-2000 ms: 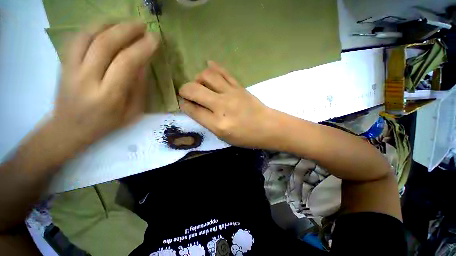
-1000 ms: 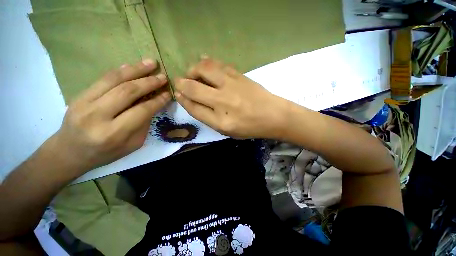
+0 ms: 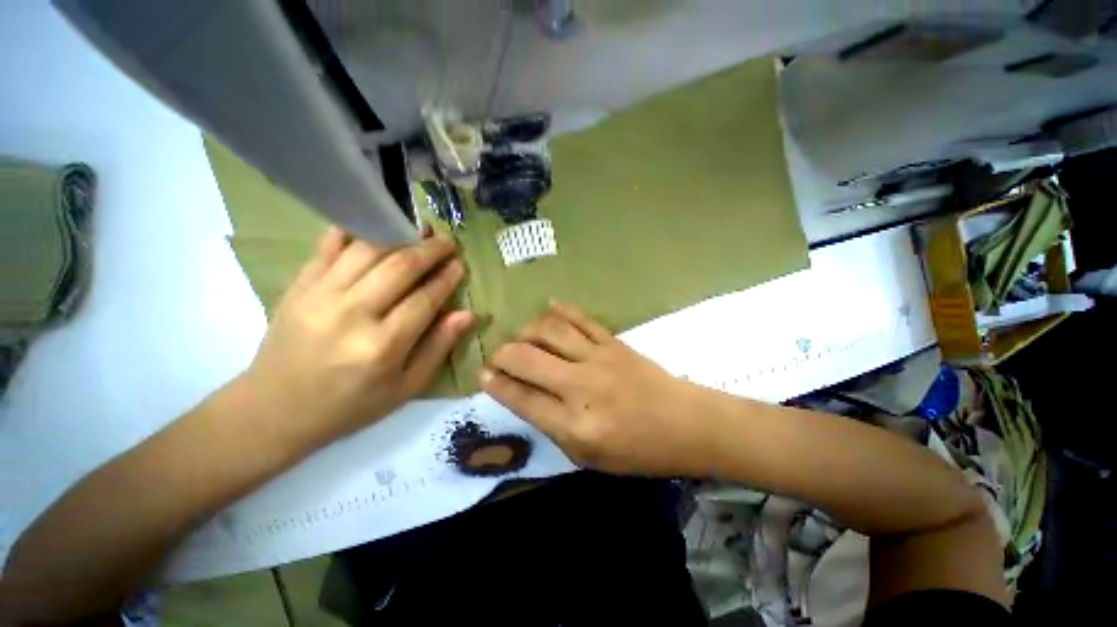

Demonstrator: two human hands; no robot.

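Observation:
An olive garment panel [image 3: 661, 184] lies flat under the head of a white-grey sewing machine [image 3: 263, 104]. A seam [image 3: 475, 331] runs down the panel towards its front edge. My left hand [image 3: 368, 319] lies on the cloth left of the seam, fingertips close to the presser foot [image 3: 443, 202], which the machine head partly hides. My right hand [image 3: 588, 386] rests on the cloth's front edge just right of the seam, fingers bent. Dark tension discs [image 3: 512, 184] and a ribbed white knob [image 3: 528, 243] are above the right hand.
A folded olive bundle [image 3: 37, 245] lies at the table's left. A dark worn hole [image 3: 492, 456] is at the front edge of the white table [image 3: 368, 502]. A wooden box [image 3: 949, 294] holding olive scraps stands at the right, with heaped cloth [image 3: 784, 539] below.
The view has shifted upward, bringing the machine head and the folded bundle into sight. My left hand has moved forward along the seam beside the presser foot. My right hand stays at the front edge.

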